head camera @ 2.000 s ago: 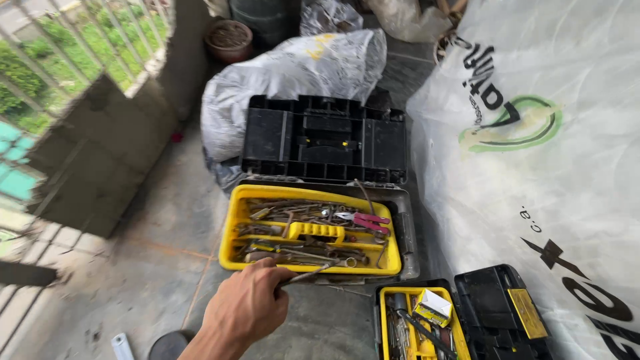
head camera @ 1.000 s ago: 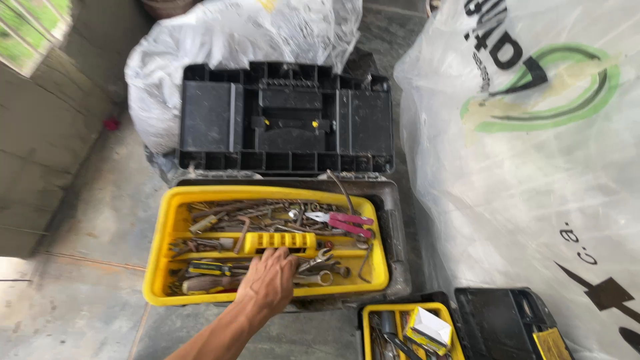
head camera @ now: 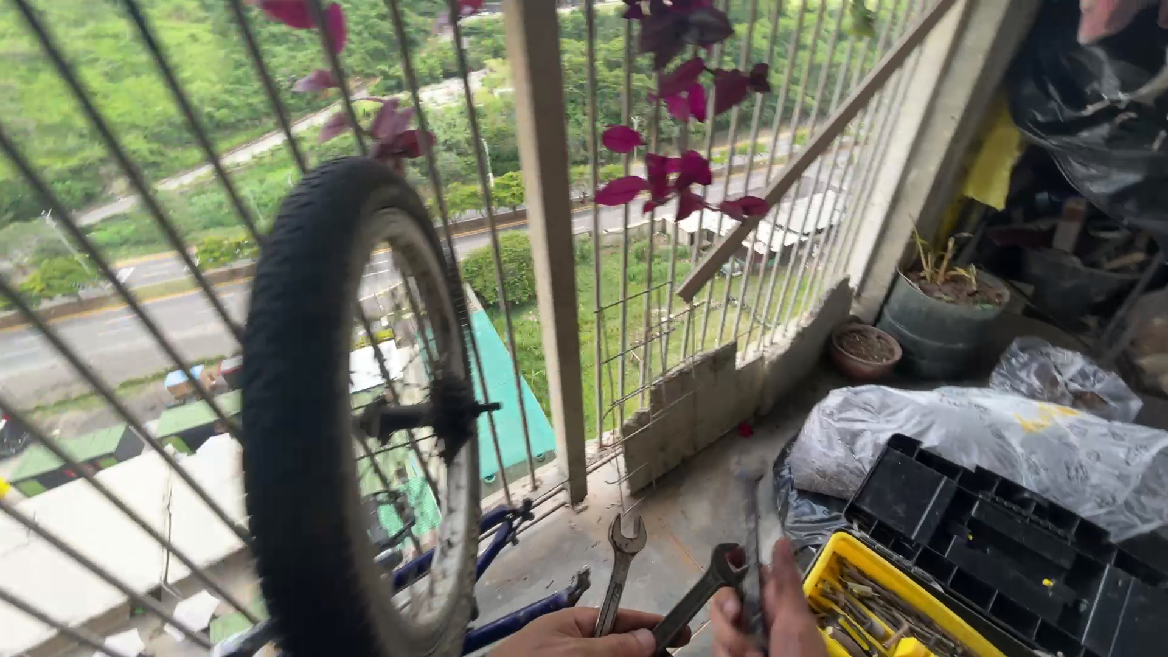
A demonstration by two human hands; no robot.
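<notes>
At the bottom centre, my left hand [head camera: 584,634] holds an open-end wrench [head camera: 622,570] upright, with its jaw up. A second, darker wrench [head camera: 698,593] slants from the fingers of my left hand toward my right hand. My right hand [head camera: 771,611] grips one or more metal wrenches [head camera: 754,547], blurred and pointing up, so their number is unclear. To the left stands a bicycle wheel with a black knobby tire [head camera: 297,411], its axle and sprockets [head camera: 447,411] facing right. Parts of a blue bicycle frame [head camera: 525,620] show beside and below it.
An open toolbox with a yellow tray [head camera: 835,557] of tools and a black lid [head camera: 995,557] lies at lower right, before a plastic-wrapped bundle [head camera: 985,438]. Metal bars [head camera: 547,274] line the balcony edge. Potted plants [head camera: 944,301] stand at the back right.
The view has swung left from the toolbox to the wheel. One hand was in the yellow tray earlier; now both hands are in view, holding wrenches.
</notes>
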